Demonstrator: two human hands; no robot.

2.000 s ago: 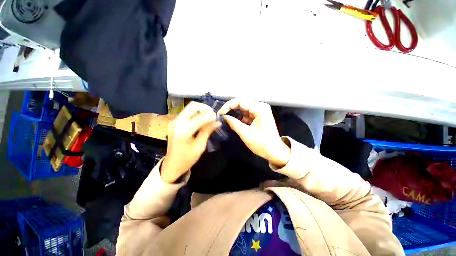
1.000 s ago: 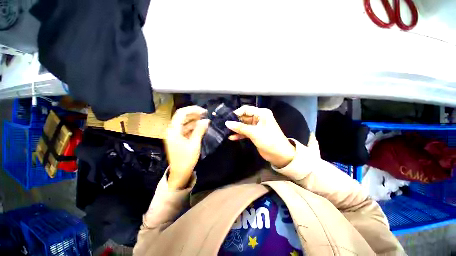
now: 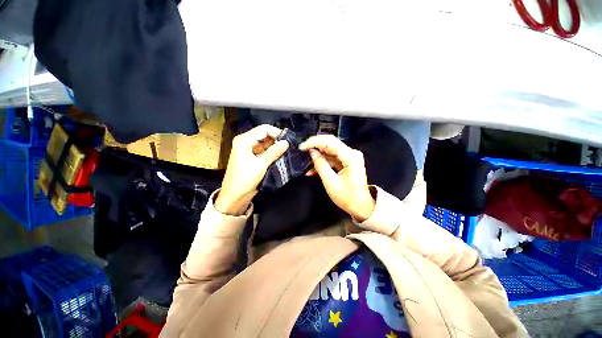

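Observation:
A dark plaid band (image 3: pixel 281 170) with pale checks is held above my lap, just below the white table's front edge. My left hand (image 3: pixel 256 162) pinches its upper left part between thumb and fingers. My right hand (image 3: pixel 335 170) has thumb and fingertips at the band's right side, holding its edge. The fingertips hide part of the band. A dark garment (image 3: pixel 122 66) lies at the left of the table and hangs over its front edge, apart from my hands.
Red scissor handles (image 3: pixel 553 14) lie at the table's (image 3: pixel 317 59) far right, cut off by the frame. Blue crates stand at lower left (image 3: pixel 72 294) and right (image 3: pixel 548 270), the right one with maroon cloth (image 3: pixel 541 204). A cardboard box (image 3: pixel 191 142) is under the table.
The band, spread between both hands a second ago, is now bunched at its top in my left fingertips. The view has shifted; the snips seen earlier are out of the picture.

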